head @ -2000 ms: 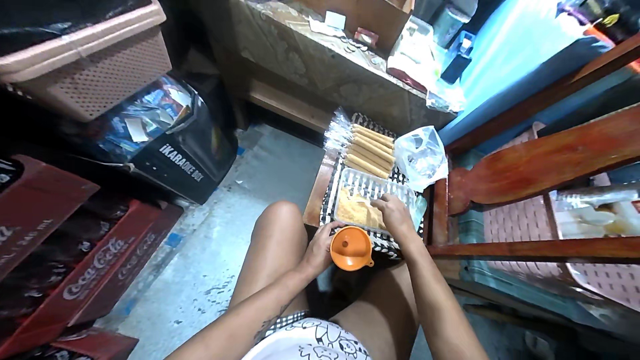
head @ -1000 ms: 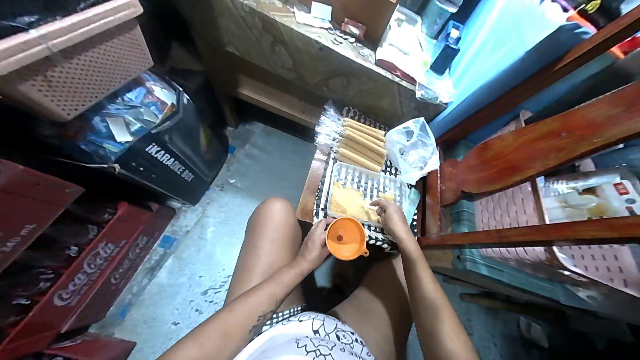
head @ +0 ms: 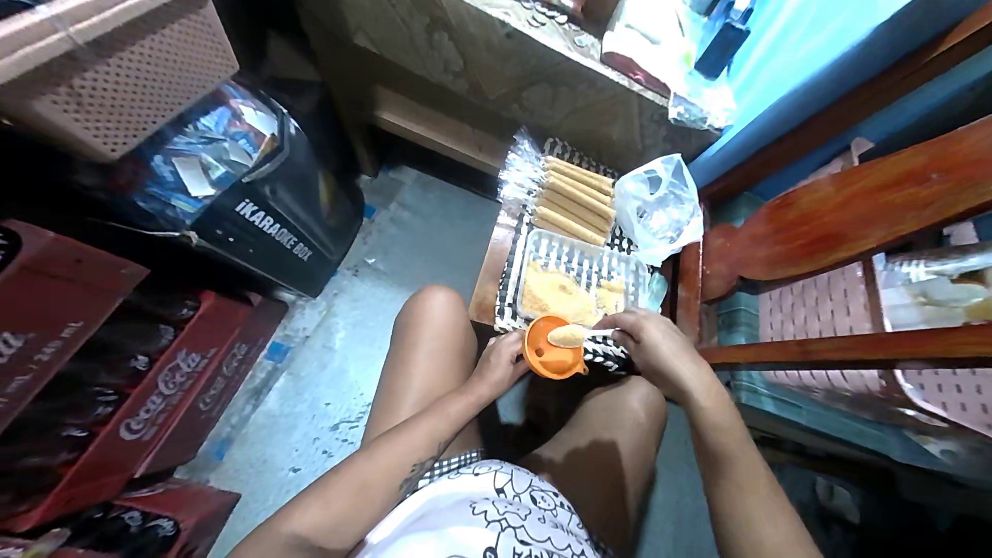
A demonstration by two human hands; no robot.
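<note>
My left hand [head: 502,363] grips an orange plastic funnel [head: 552,364] by its left side, over my lap. In my right hand [head: 647,341] is a spoon [head: 568,335] with a pale handle, heaped with yellowish powder and held over the funnel's mouth. Just beyond lies a clear plastic tray [head: 639,267] with more of the powder [head: 554,293] in it. Behind the tray, several filled clear plastic tubes of tan powder [head: 577,198] lie side by side, their loose film ends at the left. A crumpled clear plastic bag [head: 659,205] sits to their right.
The tray and tubes rest on a black-and-white woven cloth over a low wooden surface [head: 490,271]. A varnished wooden rail [head: 868,201] stands close at the right. Red bottle crates [head: 167,395], a black box [head: 287,225] and a perforated basket [head: 147,85] are at the left.
My right hand has moved from the tray to the funnel, bringing a heaped spoonful of powder over its mouth. My left hand still holds the funnel.
</note>
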